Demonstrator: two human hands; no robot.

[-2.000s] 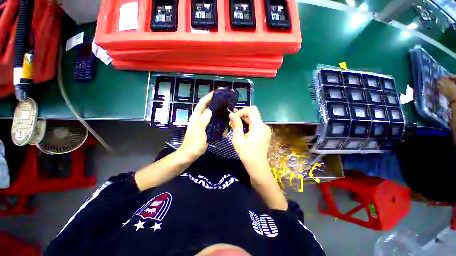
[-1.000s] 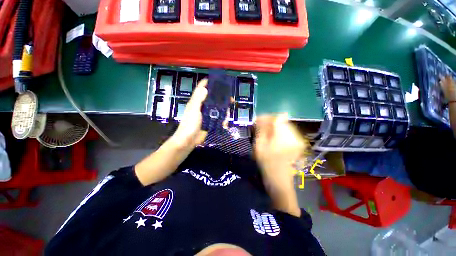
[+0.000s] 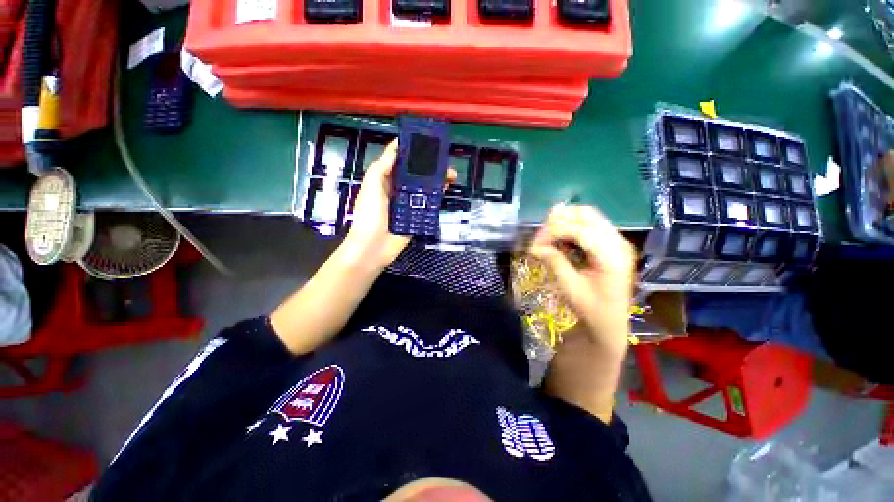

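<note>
A dark blue keypad phone (image 3: 421,178) is held upright in my left hand (image 3: 372,216), with its screen and keys facing me. It is over the lens tray (image 3: 333,208), a clear sheet with rows of black-framed windows at the bench edge. My right hand (image 3: 586,257) is raised to the right of the phone, apart from it, above the waste bag. It is slightly blurred, with thumb and fingers close together. I cannot tell whether it holds something small.
Stacked red-orange phone trays (image 3: 412,49) stand behind the lens tray. More lens trays (image 3: 730,201) are stacked at the right. A separate phone (image 3: 167,103) lies at left. The waste bag (image 3: 541,304) with yellow scraps hangs below the edge. Another person's hand (image 3: 885,172) is at far right.
My left hand has turned the phone from its dark, tilted pose to face me, upright. My right hand has left the phone and moved right. The whole view has shifted slightly.
</note>
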